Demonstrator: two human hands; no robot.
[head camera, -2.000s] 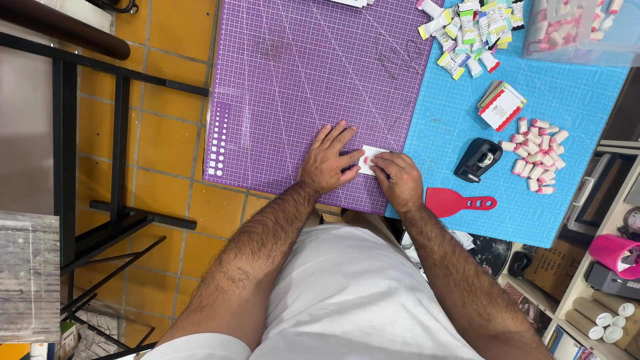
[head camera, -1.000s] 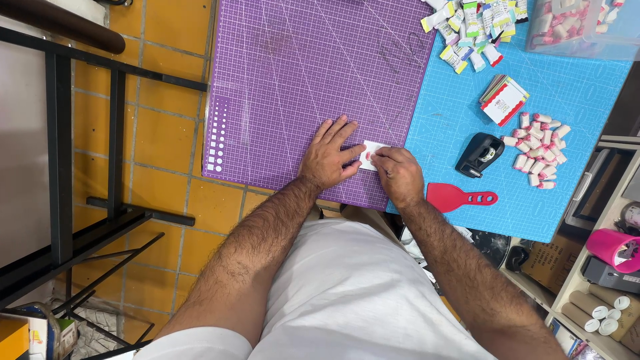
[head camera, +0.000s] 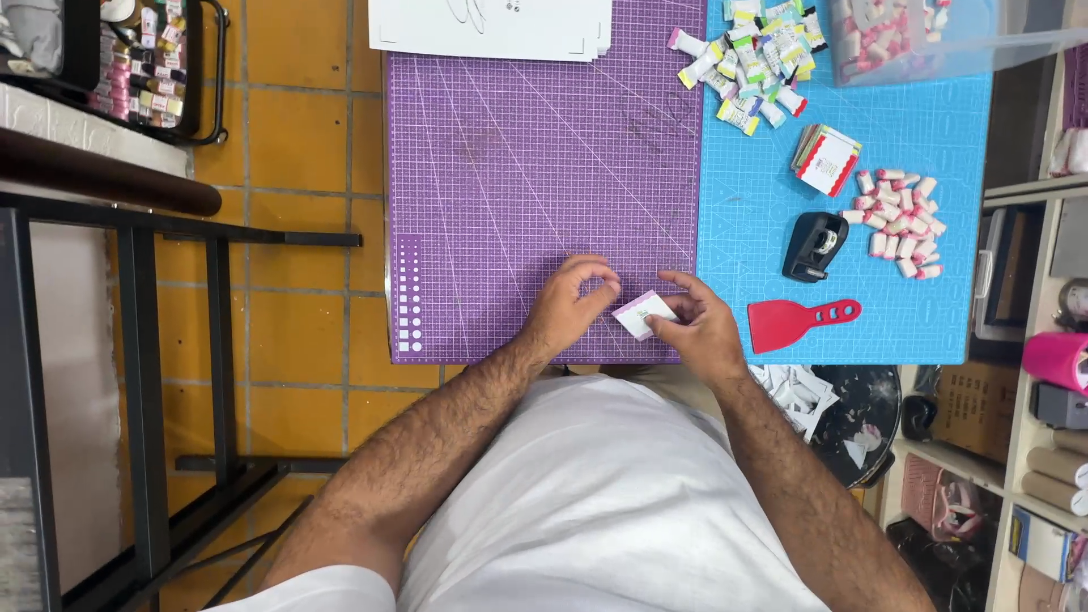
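Observation:
My right hand (head camera: 701, 331) grips a small white printed card with a lilac scalloped edge (head camera: 639, 315), tilted over the purple cutting mat (head camera: 510, 195). Just left of the card is my left hand (head camera: 571, 302), thumb and forefinger curled near each other with nothing seen between them. On the blue cutting mat (head camera: 722, 255), right of my hands, lie a red plastic scraper (head camera: 775, 326) and a black tape dispenser (head camera: 813, 248). Beyond the dispenser sit a stack of printed cards with red edges (head camera: 829, 163) and a pile of small white-and-pink rolls (head camera: 901, 217).
Wrapped pieces in colourful printed wrappers (head camera: 765, 64) lie at the back, beside a clear plastic bin (head camera: 918, 42). White printed sheets (head camera: 493, 30) cover the purple mat's far edge. A black bin with paper scraps (head camera: 854, 425) stands below the table's near right edge.
The card has come up off the mat in my right hand; earlier it lay flat under both hands. My left hand has let go of it and its fingers have curled. The view has shifted.

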